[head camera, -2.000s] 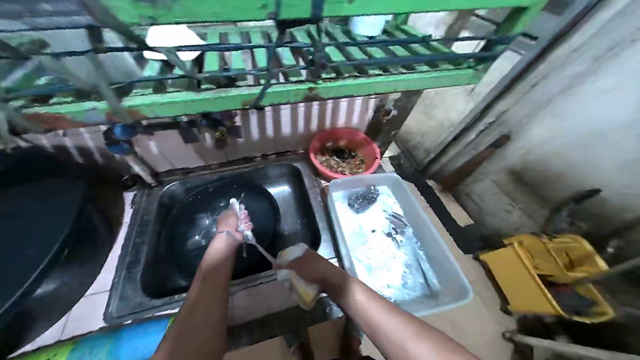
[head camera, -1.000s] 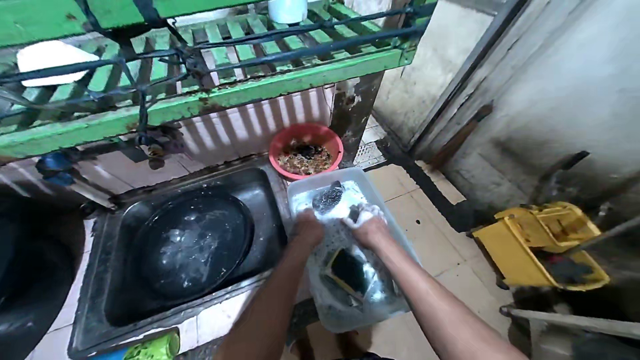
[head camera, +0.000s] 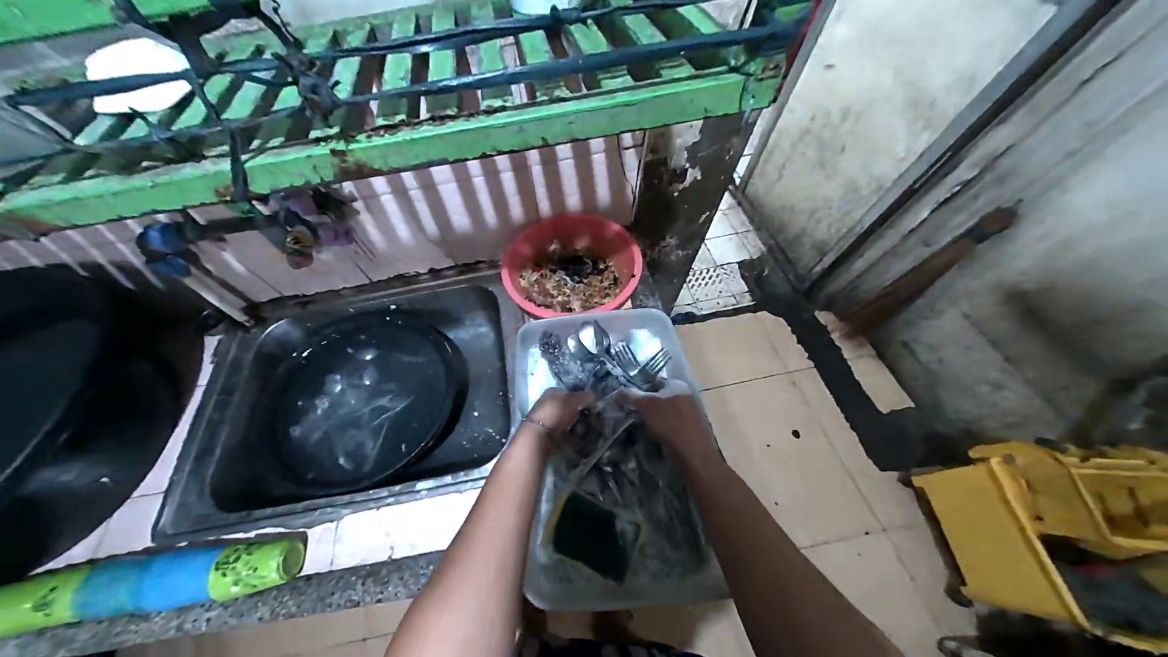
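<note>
Both of my hands are inside a translucent plastic tub (head camera: 630, 589) beside the sink. My left hand (head camera: 561, 412) has its fingers around the near ends of some metal cutlery. My right hand (head camera: 666, 415), with suds on it, is against the same bunch; its fingertips are hard to see. Forks (head camera: 641, 363) and a spoon (head camera: 593, 338) point away from me, above the hands. A scouring pad (head camera: 595, 537) with a dark green face lies nearer in the tub. A dark mesh scrubber (head camera: 550, 343) appears at the tub's far left corner.
The metal sink (head camera: 493, 365) holds a round black basin (head camera: 365, 401) with water. Food scraps sit in a red bowl (head camera: 630, 251) behind the tub. A green slatted rack (head camera: 529, 123) spans above. Left are taps (head camera: 301, 233) and a blue-green cylinder (head camera: 164, 579); a yellow mop bucket (head camera: 995, 520) stands right.
My left hand was over the black basin two seconds ago and is now in the tub. The yellow sponge pad, earlier by my right hand, lies in the tub. Forks and a spoon now show together.
</note>
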